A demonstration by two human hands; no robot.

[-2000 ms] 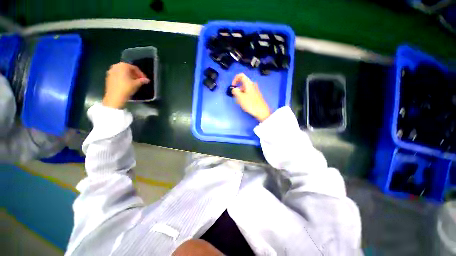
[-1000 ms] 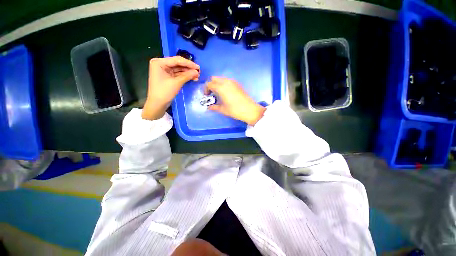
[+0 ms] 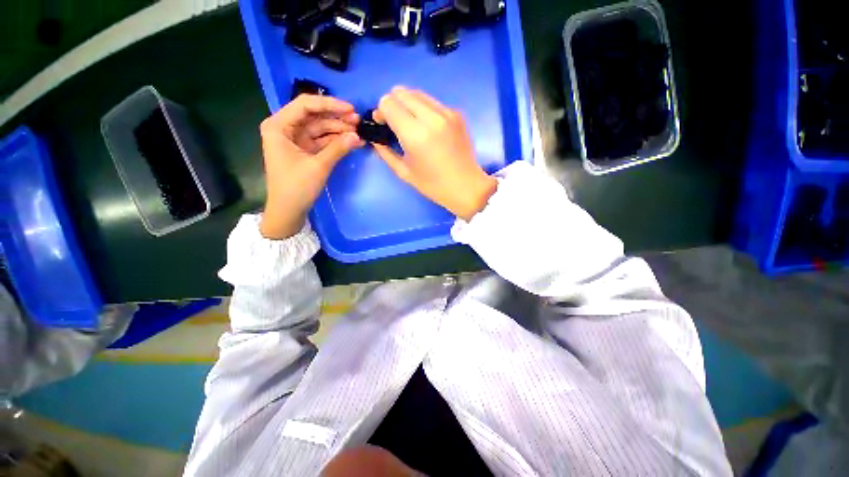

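Observation:
A black plastic housing [image 3: 376,131] is held over the blue parts tray [image 3: 372,244]. My right hand [image 3: 433,149] grips it between thumb and fingers from the right. My left hand [image 3: 307,154] is beside it with thumb and fingertips pinched together at the housing's left end. Whether a small insert sits between the left fingertips is hidden. More black housings [image 3: 333,47], some with shiny bands, lie piled at the tray's far end. One dark piece [image 3: 308,88] lies by the tray's left edge, partly behind my left hand.
The left parts tub [image 3: 202,216] has dark contents low inside. The right parts tub [image 3: 677,140] is fuller of black parts. Blue stacked bins [image 3: 777,219] stand at the far right. A neighbouring blue tray [image 3: 47,233] is at the far left. A pale rail [image 3: 112,47] runs behind.
My left hand has moved from the left tub to the tray. My right hand has lifted the housing, and both hands now meet at it. The view has shifted, so the pile sits nearer the top edge.

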